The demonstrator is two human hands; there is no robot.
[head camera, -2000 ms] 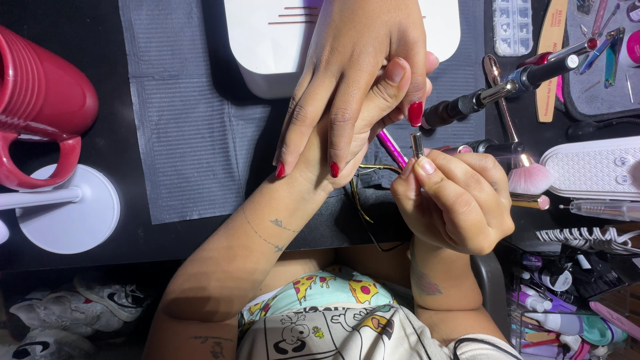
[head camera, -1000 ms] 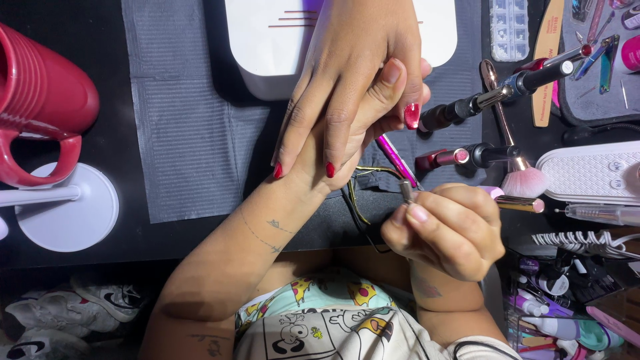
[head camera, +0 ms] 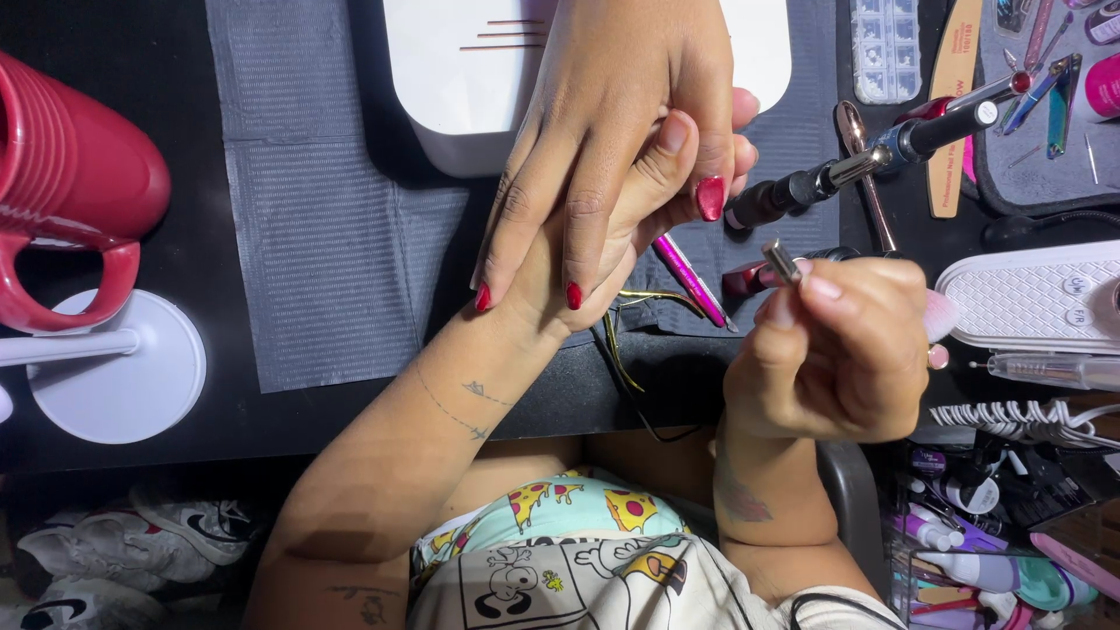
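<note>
My left hand (head camera: 661,179) holds another person's hand (head camera: 604,114) from below, my thumb lying against its index finger. That hand rests palm down over my wrist, with glossy red nails; one red nail (head camera: 710,199) shows beside my fingertips. Pinched between thumb and index finger of my right hand (head camera: 831,350) is a small metal-ended tool (head camera: 780,261), its tip pointing up and left, apart from the nails; the rest of it is hidden. Between my two hands lie a pink metallic tool (head camera: 693,282) and gold-edged scissor-like or wire pieces (head camera: 652,302) I cannot identify.
Behind the hands stands a white nail lamp (head camera: 464,79) on a dark textured mat (head camera: 297,219). A red mug (head camera: 87,175) and a white round stand base (head camera: 131,376) are at left. Nail polish bottles (head camera: 787,197), a nail file (head camera: 954,114) and a tool tray (head camera: 997,175) lie at right.
My right hand has moved away from the other person's nails, down and to the right, with the small tool still in it. My left hand keeps its hold.
</note>
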